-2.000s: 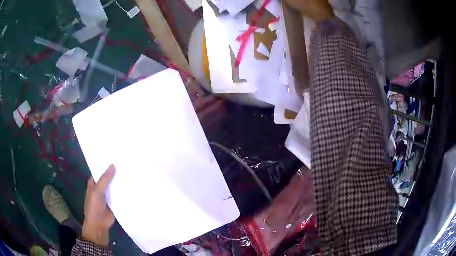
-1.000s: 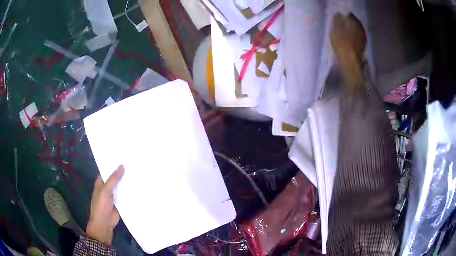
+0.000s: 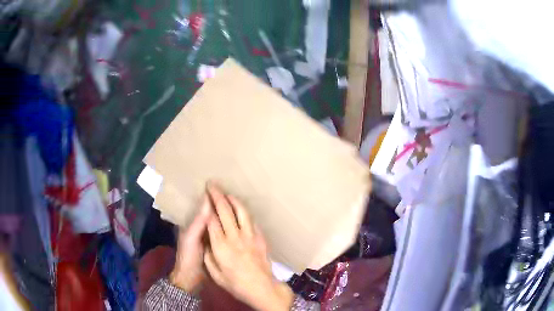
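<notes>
A stack of backing boards [image 3: 273, 152], grey-beige side showing, is held tilted in front of me over the floor. A white corner of another sheet shows at its left edge. My left hand [image 3: 193, 246] grips the near lower edge of the boards. My right hand [image 3: 240, 249] lies beside it, fingers together over the near edge and face of the boards. The thumbs and the boards' underside are hidden, and the picture is blurred.
White sheets and card offcuts [image 3: 425, 61] with red strips lie at the right. Blue cloth [image 3: 42, 127] and red cloth [image 3: 76, 279] are at the left. The green floor [image 3: 243, 30] has plastic scraps. Dark red bagged material [image 3: 364, 279] lies below right.
The view has swung left. The white-faced board is replaced by beige faces. My right hand has come from the sheets at the right to the boards beside my left hand.
</notes>
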